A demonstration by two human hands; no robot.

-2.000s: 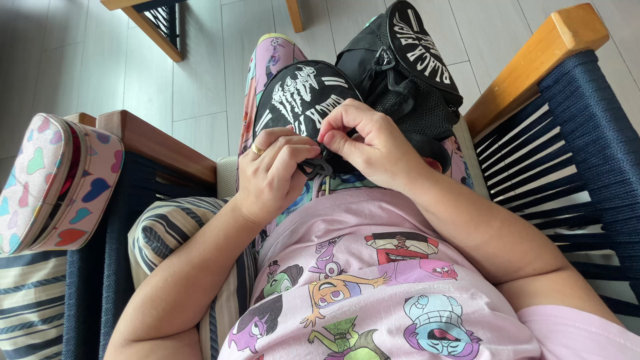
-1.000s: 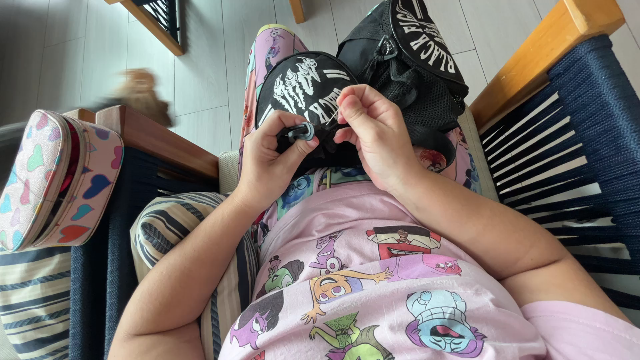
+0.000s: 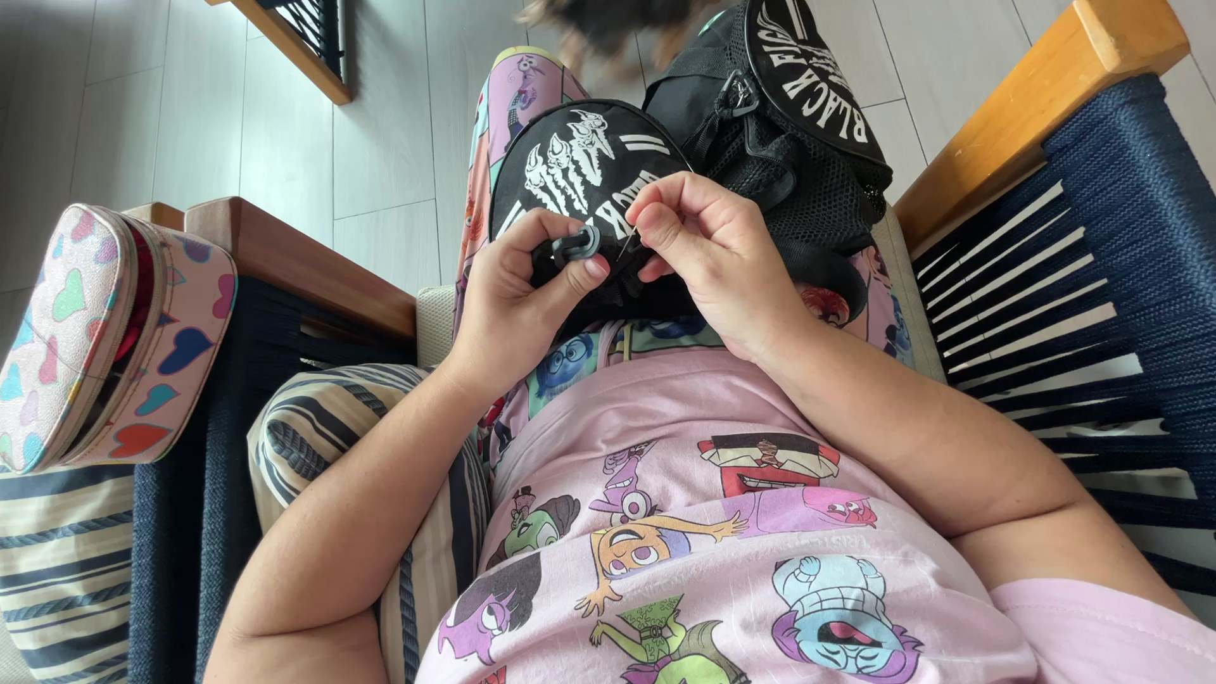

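Note:
Black gloves or pads with white printing lie on my lap: one round-topped black padded piece (image 3: 594,157) is under my hands, and a black mesh piece with straps (image 3: 788,133) rests to its right. My left hand (image 3: 522,294) pinches a dark grey plastic buckle or hook (image 3: 576,244) between thumb and forefinger. Close to its right, my right hand (image 3: 708,252) pinches something thin and dark, perhaps a needle or thread (image 3: 629,245), too small to tell. Its fingertips are apart from the grey piece.
A heart-patterned zip case (image 3: 180,332) sits partly unzipped on the chair arm at left. Striped cushions (image 3: 332,418) lie beside my left arm. A wooden armrest with dark blue cord (image 3: 1035,104) stands at right. A blurred furry animal (image 3: 617,28) is on the floor at the top.
The grey plastic piece shows clearly in my left hand, where two seconds ago both hands were together over it. The furry animal has moved from the left to the top middle.

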